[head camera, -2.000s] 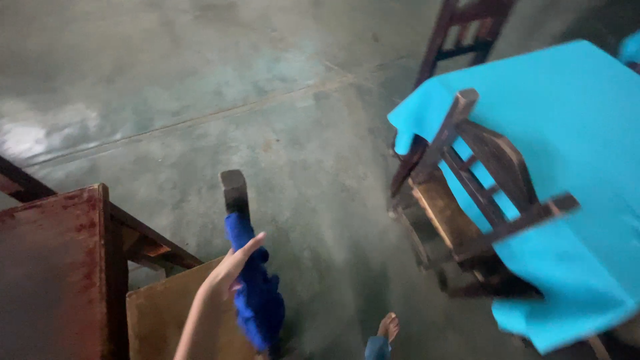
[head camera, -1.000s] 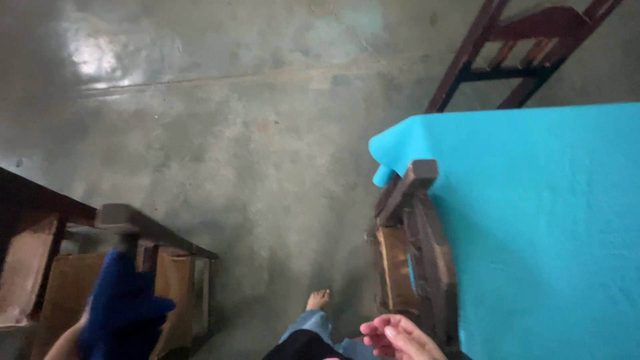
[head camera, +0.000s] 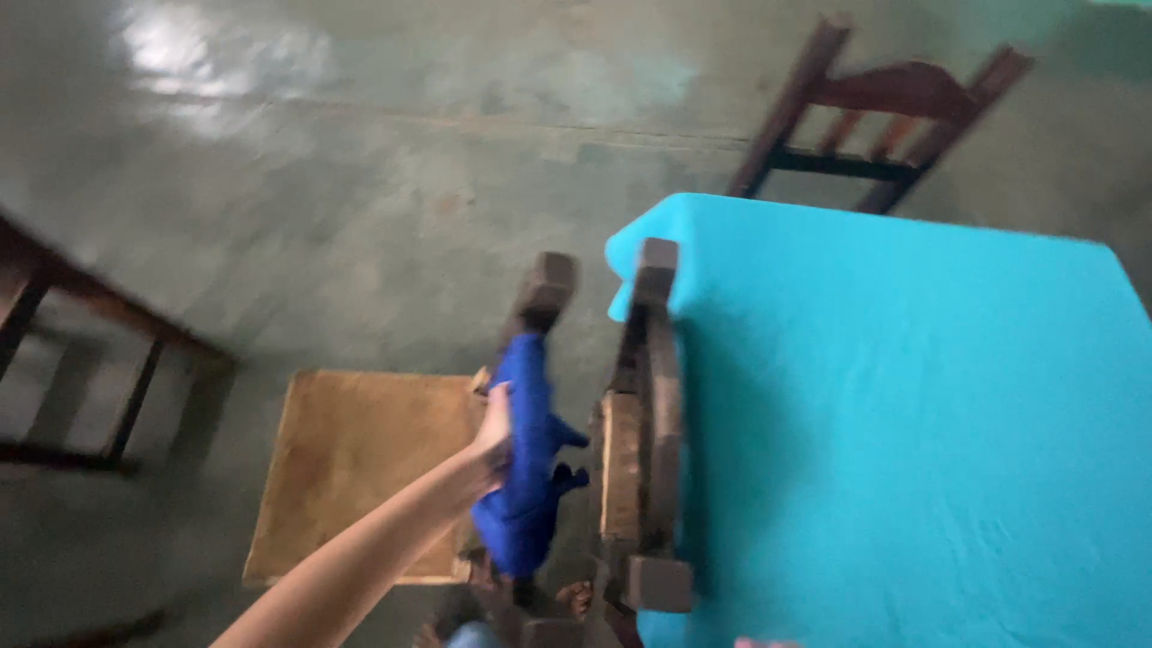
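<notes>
My left hand (head camera: 493, 436) grips a blue cloth (head camera: 531, 450) that is bunched over the back of a wooden chair. That chair's light brown seat (head camera: 373, 472) extends to the left, and a dark post (head camera: 547, 283) of its back sticks out beyond the cloth. Just to the right, a second dark wooden chair (head camera: 661, 423) stands against a table with a turquoise tablecloth (head camera: 900, 405). Only a blurred sliver of my right hand (head camera: 765, 643) shows at the bottom edge; its fingers are hidden.
Another dark wooden chair (head camera: 891, 94) stands beyond the table's far edge. At the left is the dark frame of wooden furniture (head camera: 135, 315). A bare foot (head camera: 576, 596) shows below, near the chair legs. The floor (head camera: 405, 225) is smooth and greenish grey.
The chair with the blue cloth, in my left hand, has moved right, away from the dark furniture and close to the chair at the turquoise table. My right hand has mostly left the view.
</notes>
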